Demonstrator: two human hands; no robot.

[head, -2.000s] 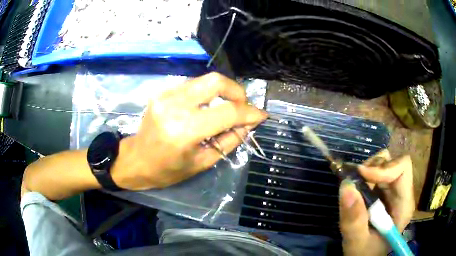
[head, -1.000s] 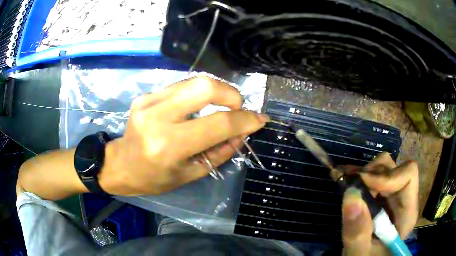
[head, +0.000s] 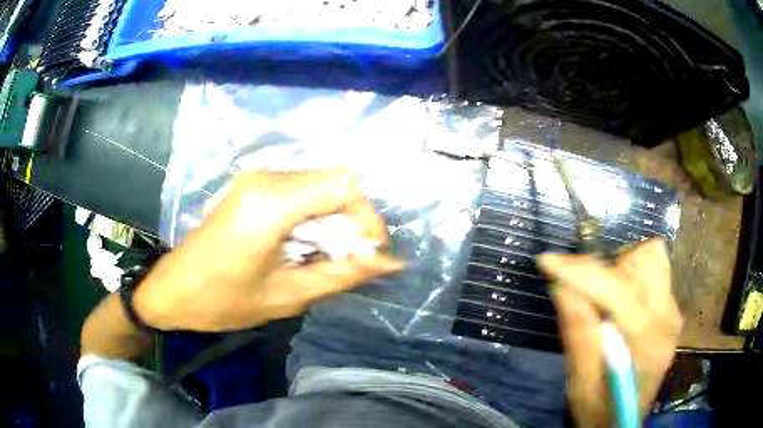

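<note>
My left hand [head: 276, 251] is blurred over the clear plastic bag [head: 418, 201], its fingers curled round small white pieces [head: 330, 238]. My right hand [head: 619, 309] holds the soldering iron [head: 617, 368] by its light-blue and white handle. The iron's metal shaft [head: 573, 188] points up over the upper part of the black circuit strips [head: 510, 272]. The strips lie side by side, with strong glare on the upper ones. Whether the tip touches a strip cannot be told. A thin solder strand [head: 125, 149] runs from the far left towards the bag.
The blue tray [head: 276, 43] with small white pieces is at the top left. The black fume extractor grille [head: 586, 63] stands behind the strips. The round tin [head: 718, 155] is at the right. A green stand with a silvery roll [head: 38, 121] is far left. The brown board [head: 707, 276] lies under the strips.
My left hand has moved away from the strips, down and left, and now shows white pieces in its fingers. The iron has turned more upright. The view has shifted too.
</note>
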